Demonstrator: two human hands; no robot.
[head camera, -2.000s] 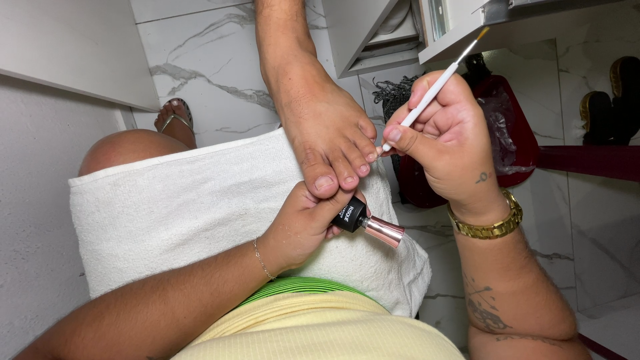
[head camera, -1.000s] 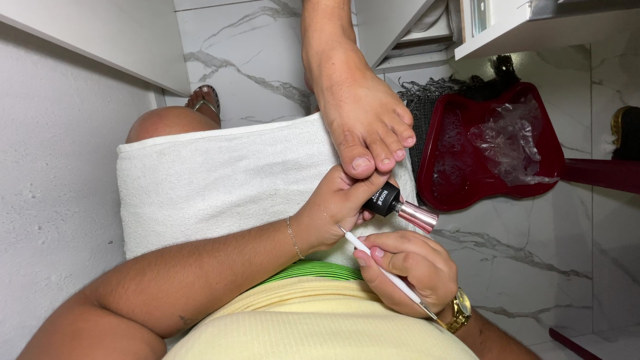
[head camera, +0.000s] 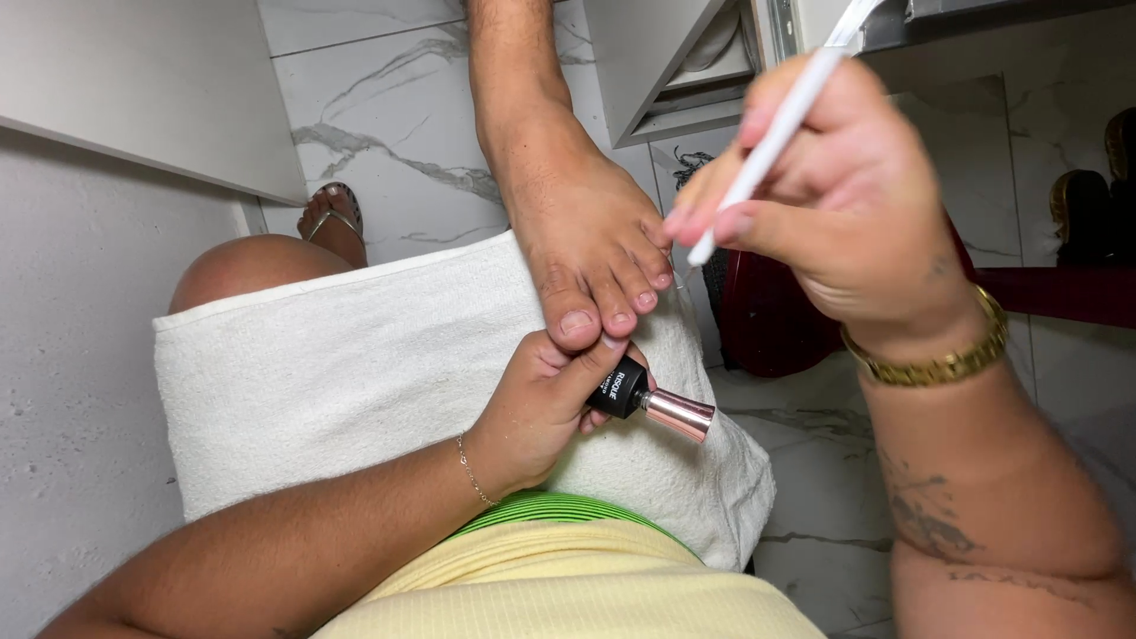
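Observation:
Another person's bare foot (head camera: 577, 195) rests on a white towel (head camera: 346, 382) spread over my lap. My left hand (head camera: 541, 408) is closed around a black nail polish bottle (head camera: 621, 388) with a rose-gold cap (head camera: 679, 414), its thumb against the toes beside the big toe. In my right hand (head camera: 834, 186) is a white-handled tool (head camera: 772, 146), held between thumb and fingers. Its lower end points down beside the smallest toes; whether its fine tip touches them, I cannot tell. The tool's upper end reaches the top edge of the view.
A dark red dustpan (head camera: 772, 328) lies on the marble-patterned floor under my right hand, its handle (head camera: 1065, 295) running right. White furniture (head camera: 657, 71) stands beyond the foot. A white panel (head camera: 151, 89) is at upper left. Dark footwear (head camera: 1083, 213) sits at far right.
My right hand has moved up from beside my left wrist to the outer toes, still holding the white tool. The bottle stays in my left hand. The view has shifted.

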